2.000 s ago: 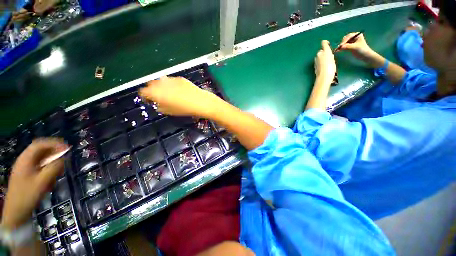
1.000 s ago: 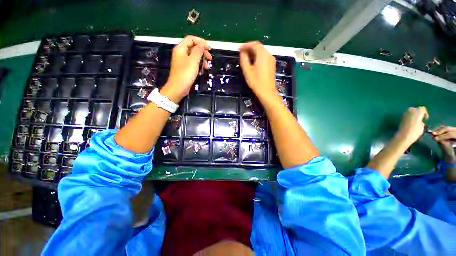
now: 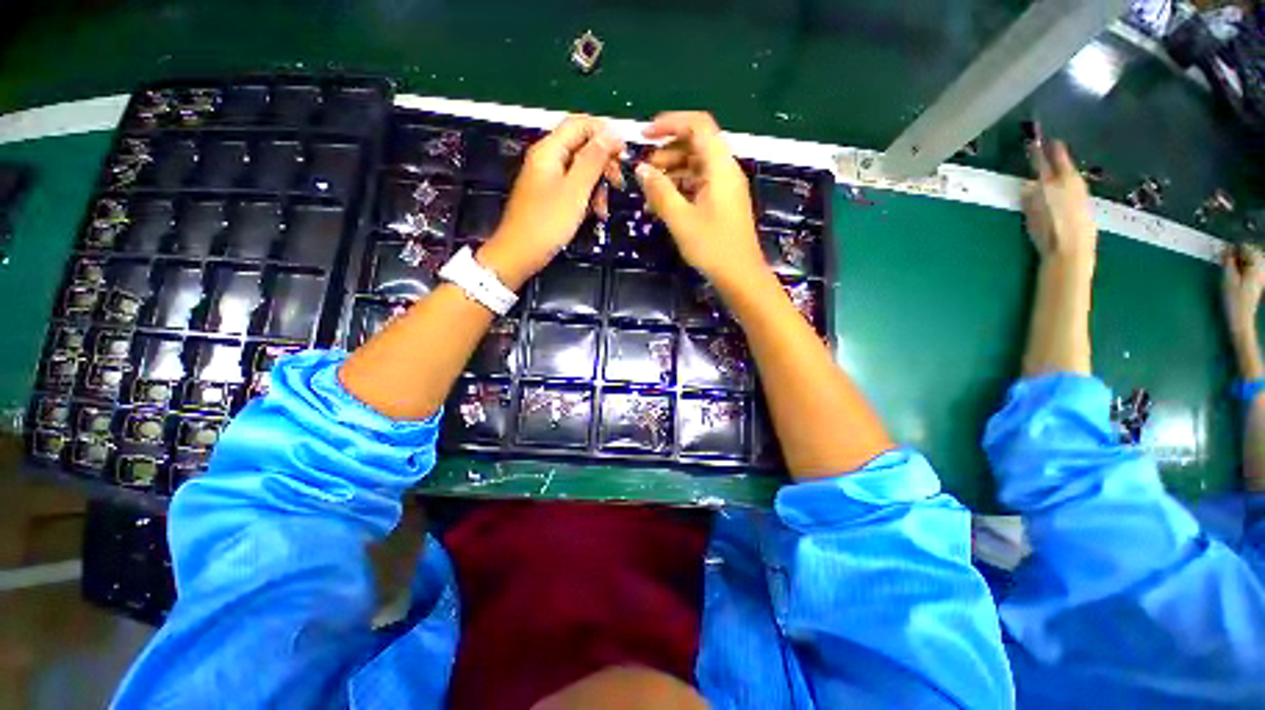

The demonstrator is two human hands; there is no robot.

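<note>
My left hand (image 3: 562, 187) and my right hand (image 3: 698, 187) meet above the upper middle of the near black tray (image 3: 566, 291). Their fingertips pinch a small dark sub-assembly (image 3: 631, 156) between them; its details are too small to tell. Small white pieces (image 3: 631, 233) lie loose in the tray just below the fingers. Reddish-silver pieces (image 3: 641, 416) sit in pockets of the near tray. The left tray (image 3: 208, 243) holds rows of framed units (image 3: 144, 430) at its left and lower side, with other pockets empty. My forearms hide parts of the near tray.
A white rail (image 3: 791, 150) runs behind the trays, with a grey post (image 3: 992, 90) at right. A single unit (image 3: 586, 53) lies on the green surface beyond. At right a neighbouring worker's arm (image 3: 1061, 264) reaches toward the rail. A black tray (image 3: 125, 562) is at lower left.
My hands have come together with fingertips meeting; in the oldest frame they were far apart. The neighbour's hand has moved up to the rail. The unit beyond the rail appears slightly further right.
</note>
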